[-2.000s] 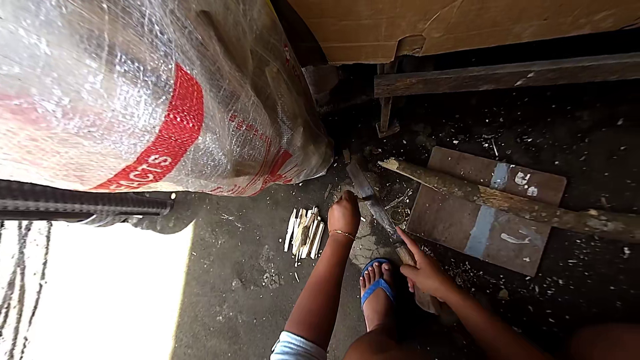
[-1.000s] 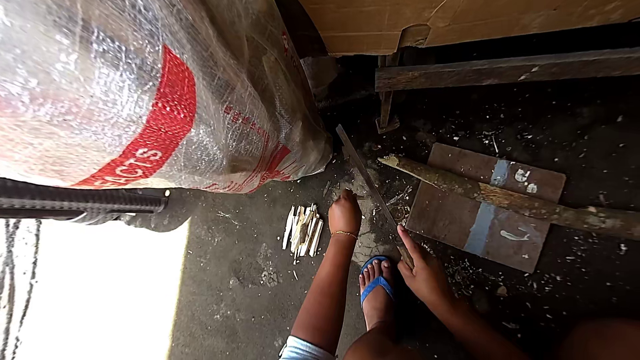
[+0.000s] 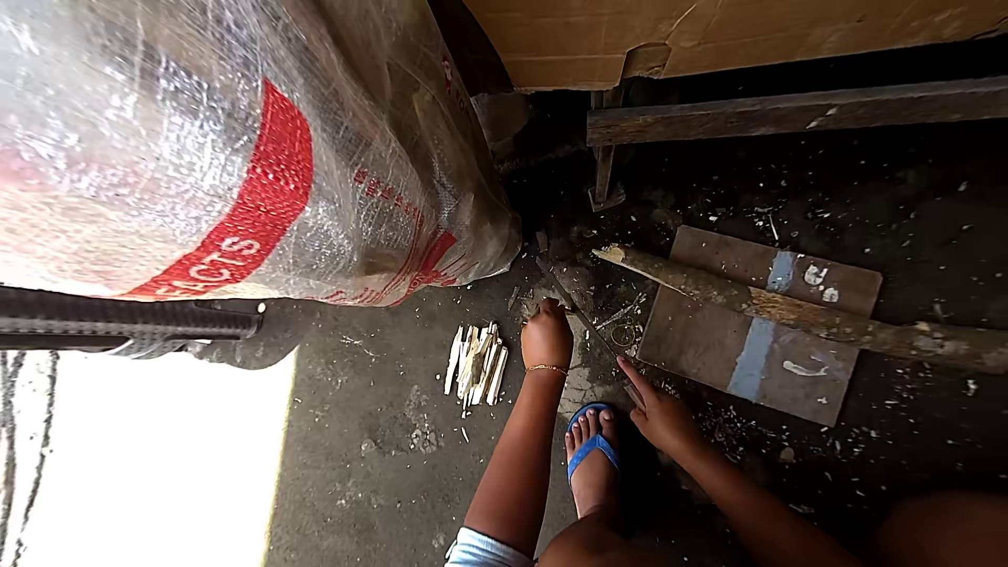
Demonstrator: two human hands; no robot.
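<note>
My right hand (image 3: 665,421) grips the handle of a long knife (image 3: 579,309), its index finger stretched along the blade's near end. The narrow blade points up and left, seen nearly edge-on. Beside it my left hand (image 3: 547,335) is curled, its fingertips close to the blade; whether something small is in them cannot be made out. Left of that hand, a small pile of pale split wood sticks (image 3: 476,366) lies on the concrete floor. A long branch (image 3: 795,313) rests across a flat brown board (image 3: 701,335) with a blue stripe, to the right.
A large plastic-wrapped sack (image 3: 394,165) with red print fills the upper left. A wooden rail (image 3: 787,112) on a short leg runs below cardboard (image 3: 756,35) at the upper right. A foot in a blue flip-flop (image 3: 591,449) stands between my arms. Wood chips litter the floor.
The knife blade, seen broad side two seconds ago, now shows as a thin line. My left hand stays near the blade. The branch, board and stick pile keep their places.
</note>
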